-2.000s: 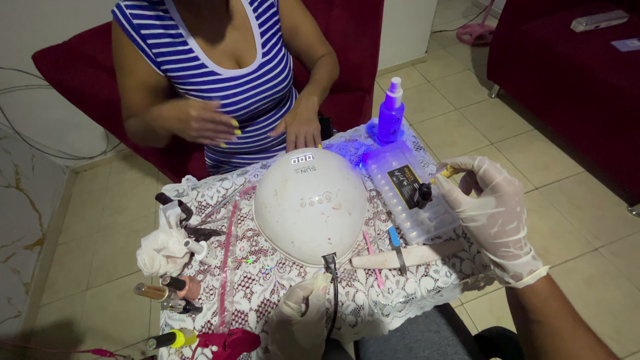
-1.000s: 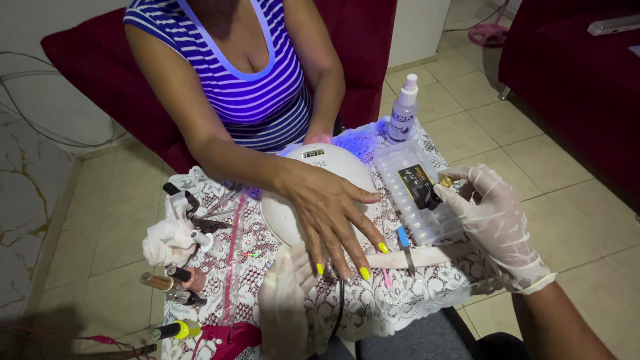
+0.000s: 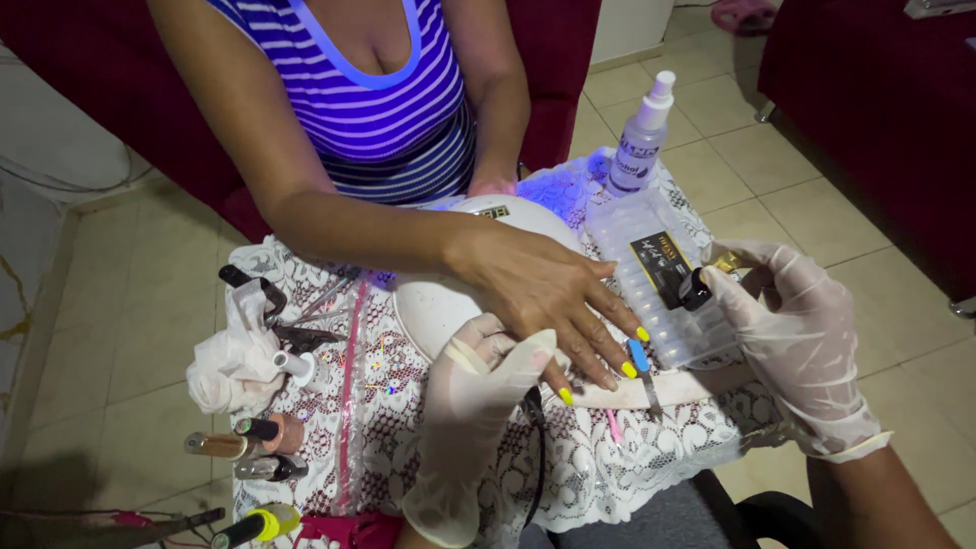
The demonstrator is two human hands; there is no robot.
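My gloved left hand [image 3: 480, 374] is under and beside the other person's hand [image 3: 534, 286], its thumb raised near the fingers; whether it grips them is unclear. That hand reaches across the white nail lamp [image 3: 427, 309], palm down, with yellow polish on several nails and one finger that looks unpainted. Between the fingers of my gloved right hand [image 3: 785, 328] is a small black-capped bottle [image 3: 695, 291], with something gold-coloured [image 3: 726, 261] by the fingertips. Beneath lie a blue-tipped metal tool [image 3: 643, 366] and a pale nail file [image 3: 610, 394] on the lace tablecloth.
A clear compartment box of nail tips [image 3: 637, 305] and a spray bottle [image 3: 639, 141] stand at the right. On the left are crumpled tissue [image 3: 232, 358], several polish bottles [image 3: 271, 467] and a yellow polish bottle [image 3: 263, 524]. A black cord [image 3: 540, 457] runs from the lamp toward me.
The other person's hand has come across the lamp toward me. My left hand has moved from the cord to beside that hand. My right hand still holds the small bottle.
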